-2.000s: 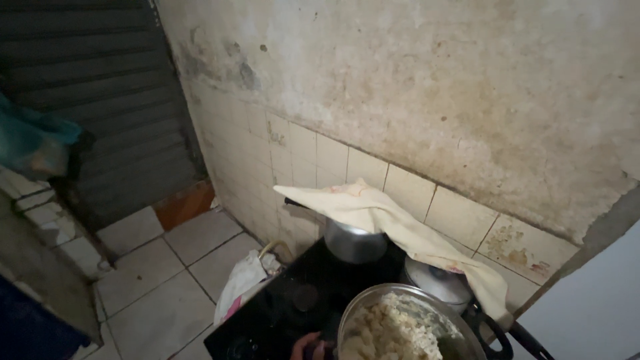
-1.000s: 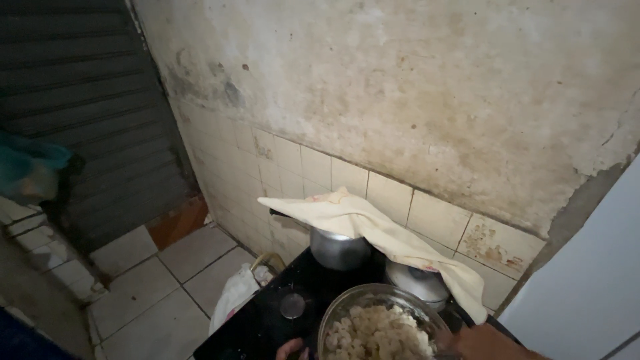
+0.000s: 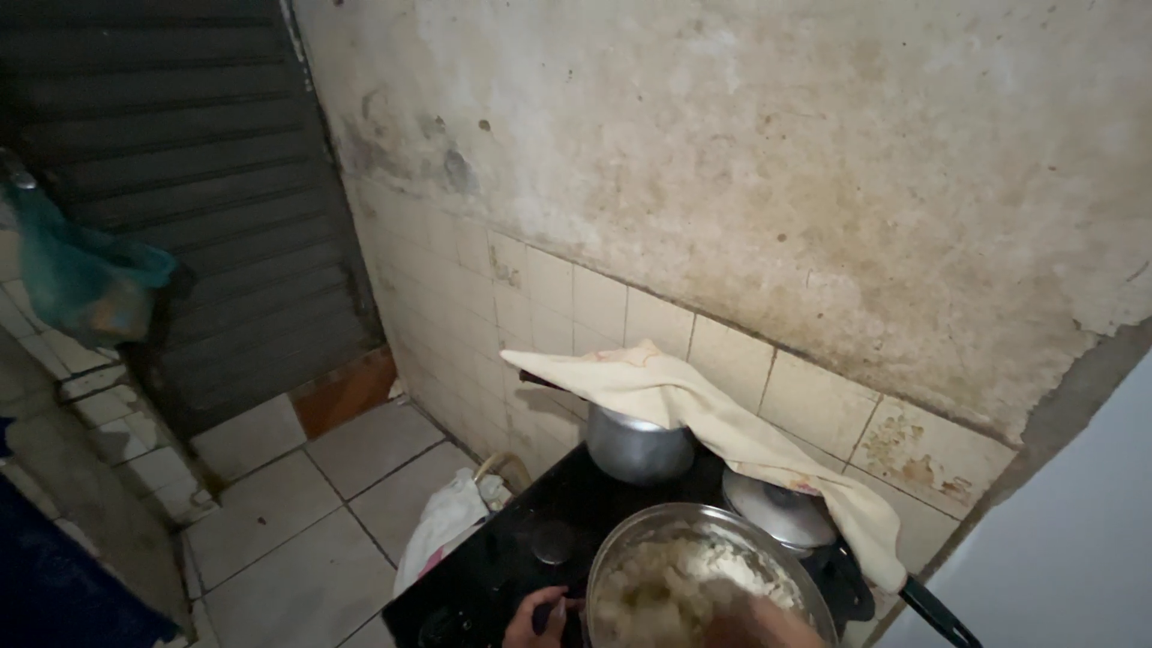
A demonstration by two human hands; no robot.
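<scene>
A round metal pan (image 3: 605,576) stands at the bottom of the view on the black stove (image 3: 540,549), holding a pale chunky food mixture with white crumbly stuff at the right. My left hand (image 3: 537,616) is closed around a dark handle at the pan's left side. Blurred by motion, my right hand (image 3: 778,625) is at the pan's lower right, over the food; whether it holds a utensil cannot be told. Behind the pan are an aluminium pot (image 3: 639,450) and a lidded pot (image 3: 778,513), with a cream cloth (image 3: 720,418) draped over both.
A dark-handled pan (image 3: 940,612) sticks out at the right under the cloth. The stained tiled wall (image 3: 819,396) runs behind the stove. A white bag (image 3: 445,522) sits on the floor left of the stove. A teal bag (image 3: 85,270) hangs at the far left by a dark slatted door (image 3: 207,180).
My right hand, seen at the pan's right side a second ago, is now over the food. The mixture has shifted, with white stuff showing at the right.
</scene>
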